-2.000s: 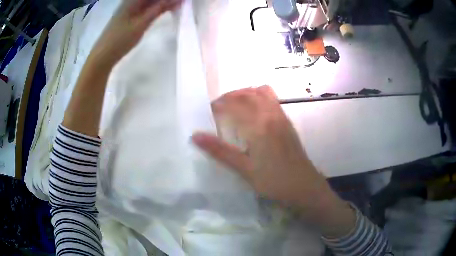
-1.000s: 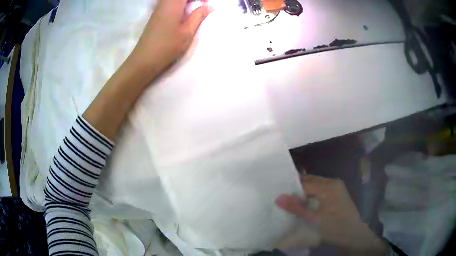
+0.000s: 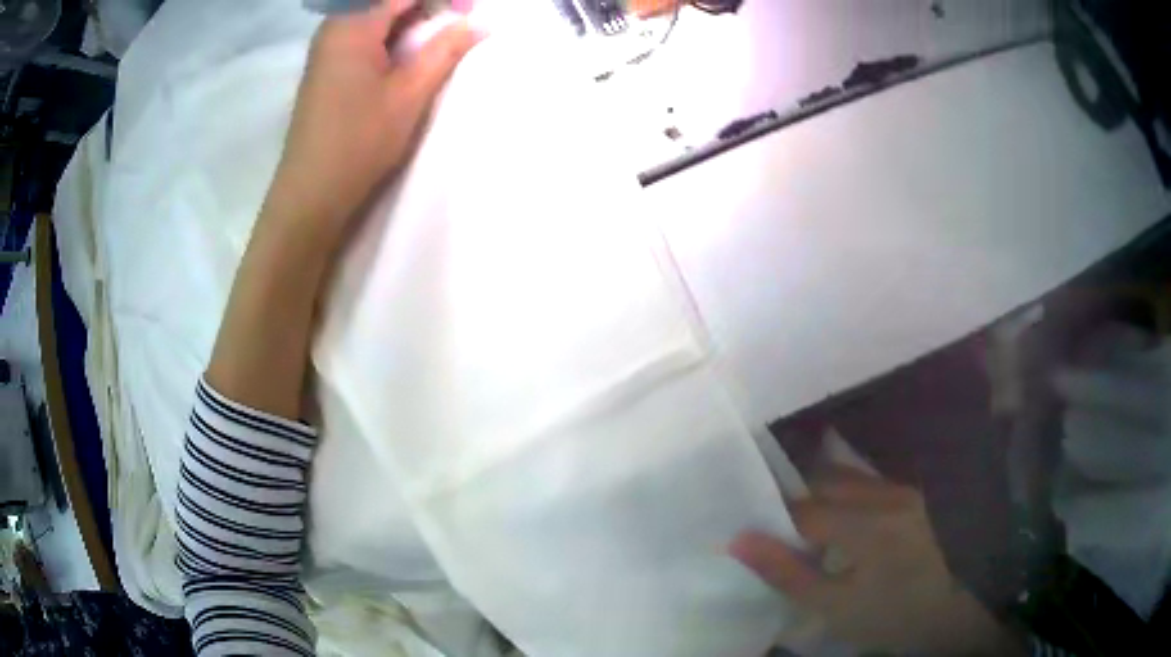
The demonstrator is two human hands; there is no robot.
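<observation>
A white cut piece (image 3: 552, 347) lies over the larger white cloth (image 3: 193, 193) and hangs past the table's front edge. My left hand (image 3: 385, 77) is at the top, its fingertips pinching the cloth's edge in the bright light left of the needle area. My right hand (image 3: 854, 558), a little blurred, is at the lower right and grips the cut piece's right edge between thumb and fingers. The presser foot parts (image 3: 604, 13) are cut off by the top edge and partly lost in glare.
The machine bed (image 3: 886, 231) has a dark straight gap with dark marks. Part of an orange block (image 3: 652, 5) shows at the top. Dark scissors (image 3: 1092, 77) lie at the upper right. White cloth (image 3: 1117, 449) hangs at the lower right.
Over two seconds my right hand moved from the middle of the cloth to its lower right edge. My left hand moved to the seam near the needle. The view has shifted.
</observation>
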